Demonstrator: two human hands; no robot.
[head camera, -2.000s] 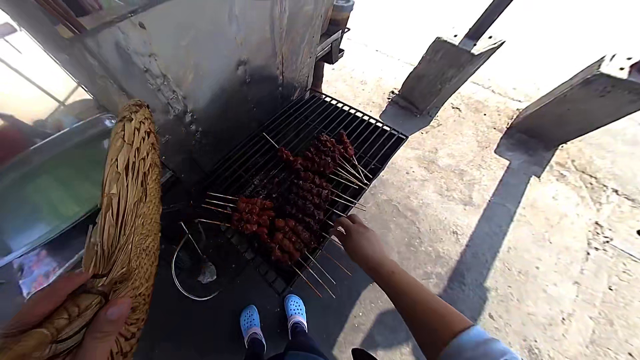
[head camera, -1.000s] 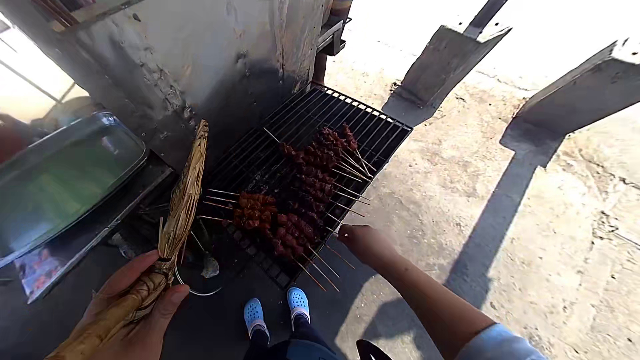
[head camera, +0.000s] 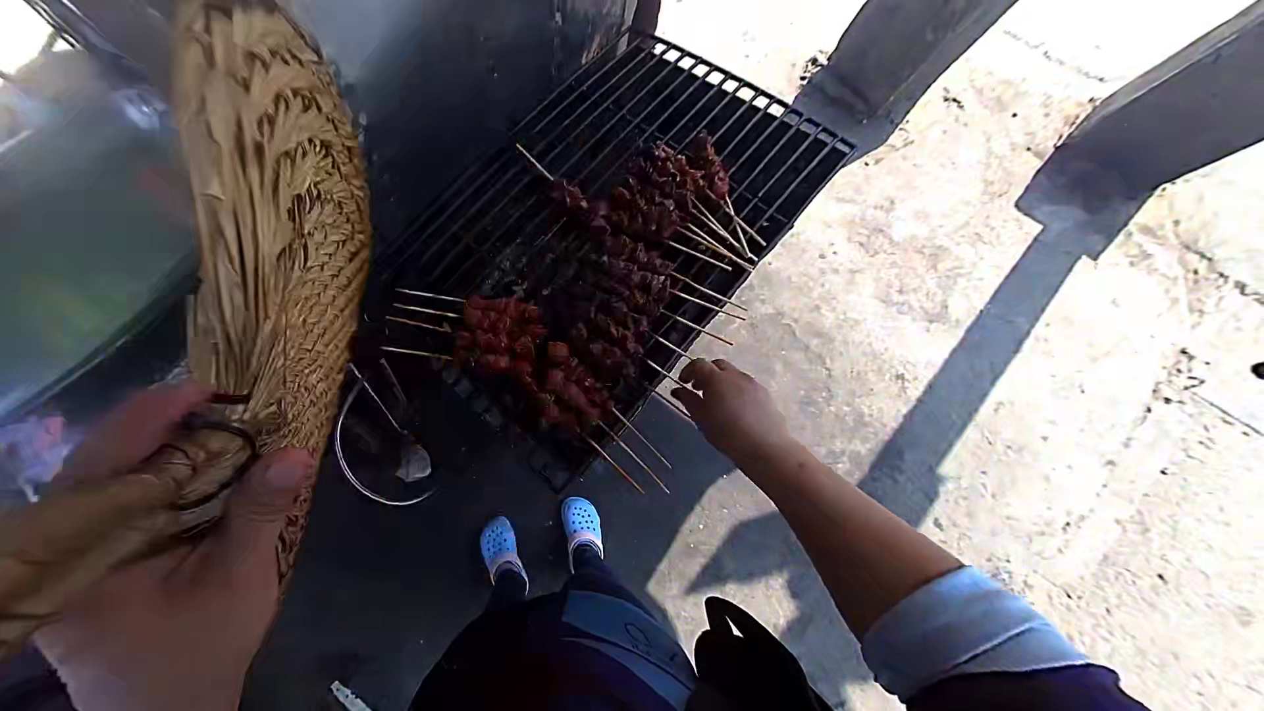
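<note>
My left hand (head camera: 197, 553) grips the bound handle of a woven straw hand fan (head camera: 286, 217), held upright at the left and somewhat blurred. Several meat skewers (head camera: 632, 286) lie bunched on the black metal grill grate (head camera: 790, 148). Their wooden stick ends point mostly right and toward me, and a redder group (head camera: 499, 336) has its sticks pointing left. At the grate's right edge, my right hand (head camera: 731, 405) has its fingertips at the end of a skewer stick. Whether the fingers are closed on that stick cannot be told.
A glass-like tray or case with greenish contents (head camera: 79, 237) stands at the left. A dark metal panel (head camera: 434, 89) rises behind the grate. Below the grate are a wire loop (head camera: 341, 444) and my blue clogs (head camera: 583, 518). Concrete posts (head camera: 1116, 148) stand on the sunlit pavement at the right.
The straw fan was seen narrow, edge-on, one second ago and now shows its broad woven face. My right hand stays by the grate's right edge. The view has moved closer to the grate.
</note>
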